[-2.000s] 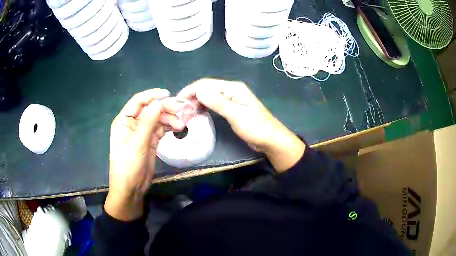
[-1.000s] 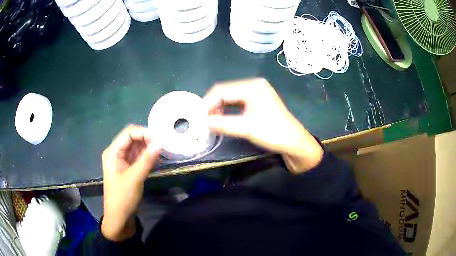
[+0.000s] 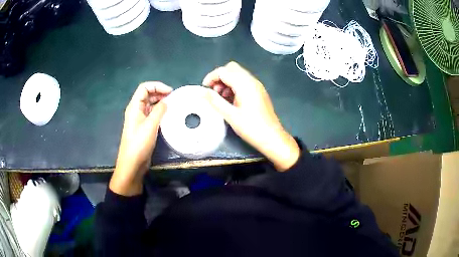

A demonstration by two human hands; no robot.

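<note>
A round white disc (image 3: 193, 138) with a dark centre hole lies at the bench's front edge, in front of me. My left hand (image 3: 143, 120) is at its left rim, thumb and fingers on the edge. My right hand (image 3: 246, 108) is at its upper right rim, thumb on the disc and fingers curled. Both hands hold the disc between them. No ring can be made out clearly on its rim. Another white disc (image 3: 49, 99) lies apart at the left. A loose pile of thin white rings (image 3: 334, 52) lies at the back right.
Stacks of white discs (image 3: 211, 17) stand at the back. Black glossy material (image 3: 30, 25) lies upper left. A phone (image 3: 401, 49) rests on the base of a green fan (image 3: 445, 32). A brown carton (image 3: 387, 188) is lower right. A white glove-like shape (image 3: 36, 216) is lower left.
My right hand has moved up from the disc's right side to its upper right rim. My left hand has moved up along the left rim. The view has shifted, so the bench things sit further right.
</note>
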